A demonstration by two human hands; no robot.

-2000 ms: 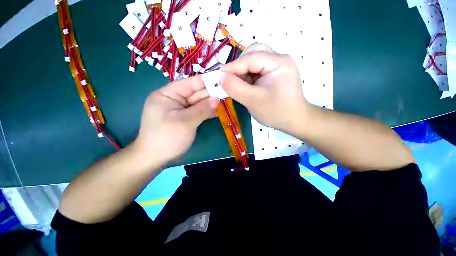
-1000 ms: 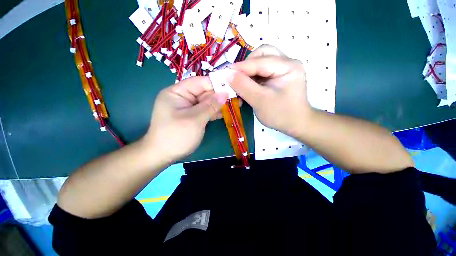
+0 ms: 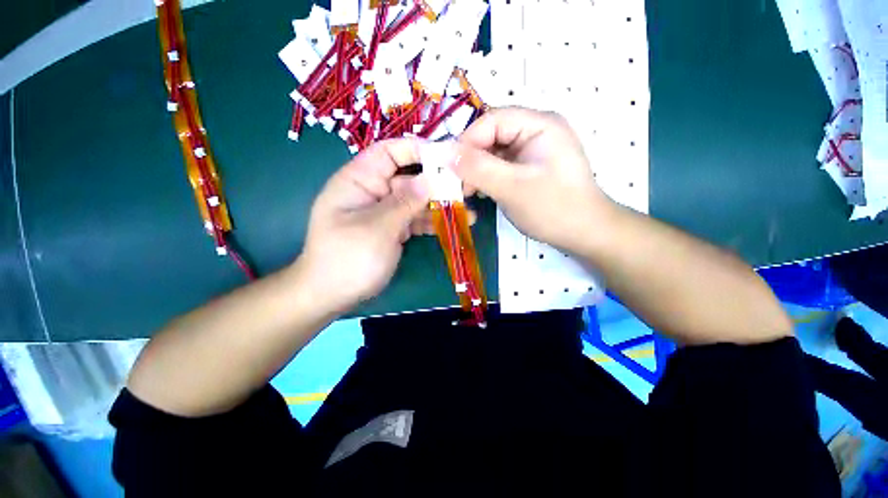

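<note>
My left hand (image 3: 360, 229) holds a stack of orange film parts (image 3: 458, 248) with red wires and tiny white connectors, which hangs down towards the bench's near edge. A white square pad (image 3: 442, 173) with a dark dot lies at the top of the stack, between my hands. My right hand (image 3: 531, 170) pinches the pad's upper right edge between thumb and forefinger. The fingers partly hide the top of the stack. A pile of white pads and red-wired film parts (image 3: 389, 73) lies just beyond my hands.
A long laid-out strip of film parts (image 3: 197, 136) lies at left on the green bench (image 3: 88, 195). A white dotted sheet (image 3: 574, 78) lies beside and under my right hand. Crumpled dotted sheets (image 3: 857, 107) lie at far right. A person's dark legs show at the right edge.
The pile and laid-out strip appear further right in the view. The pad between my hands has shifted slightly right and sits more upright. Both hands keep their hold.
</note>
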